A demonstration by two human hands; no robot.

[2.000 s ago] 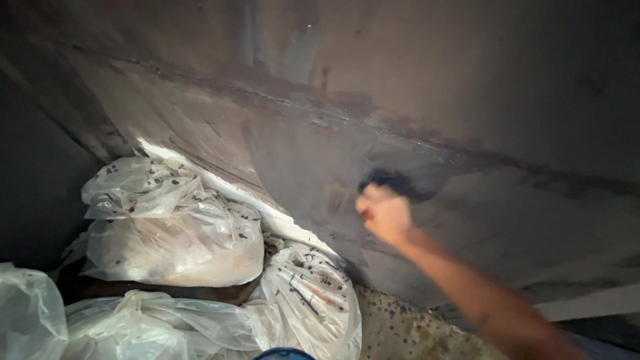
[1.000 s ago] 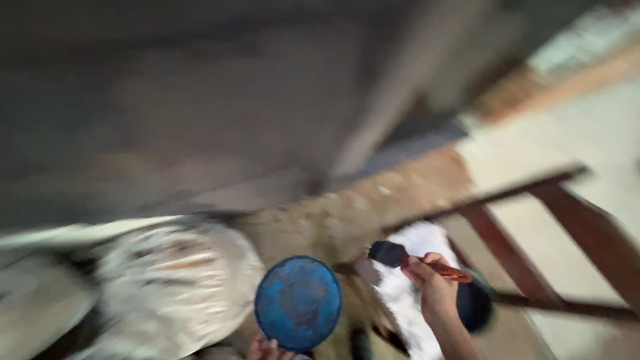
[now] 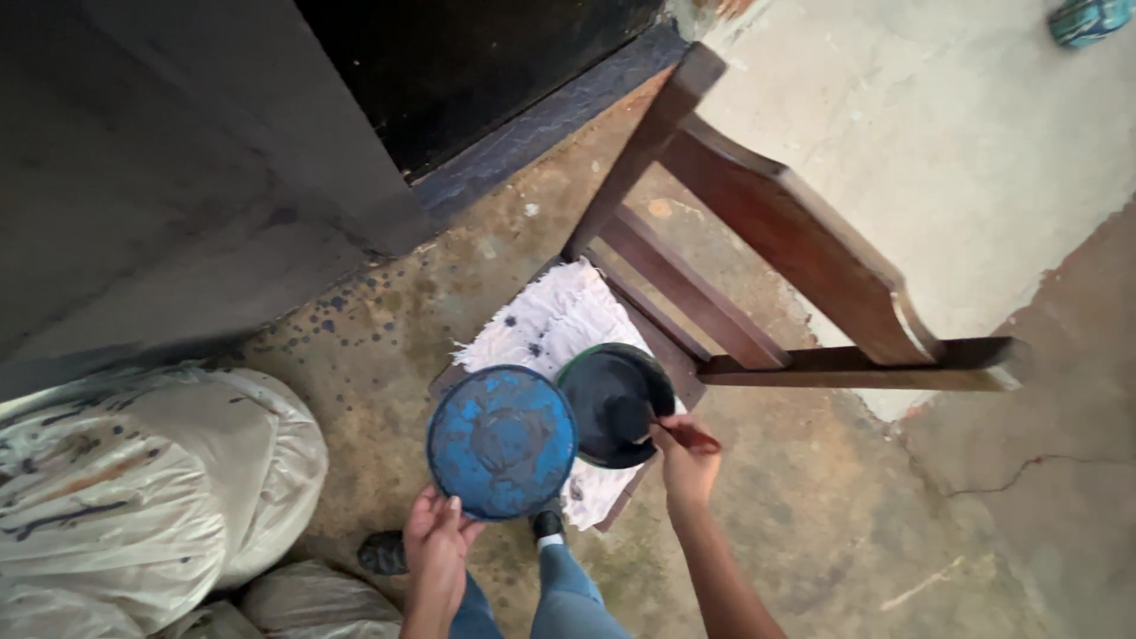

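Note:
My left hand (image 3: 435, 532) grips the lower edge of a round blue lid (image 3: 502, 442) smeared with dark paint. Just right of the lid, and partly covered by its edge, is a round container of dark paint (image 3: 596, 390) on a white cloth (image 3: 541, 311) with dark stains. The cloth lies over the seat of a wooden chair (image 3: 790, 240). My right hand (image 3: 688, 457) holds a paintbrush (image 3: 692, 437) by its reddish handle, with the dark bristles inside the container, over or in the paint; which one I cannot tell.
Paint-spattered plastic-wrapped bags (image 3: 160, 479) stand at the lower left. A dark grey wall (image 3: 177, 177) rises at the upper left, beside a dark doorway with a painted sill (image 3: 550, 115). Paint drops mark the floor by the wall. My feet are below the chair.
My right hand has moved from the wall to the paint container with the brush. The lid in my left hand now overlaps the container's edge. The view has swung from the wall to the chair.

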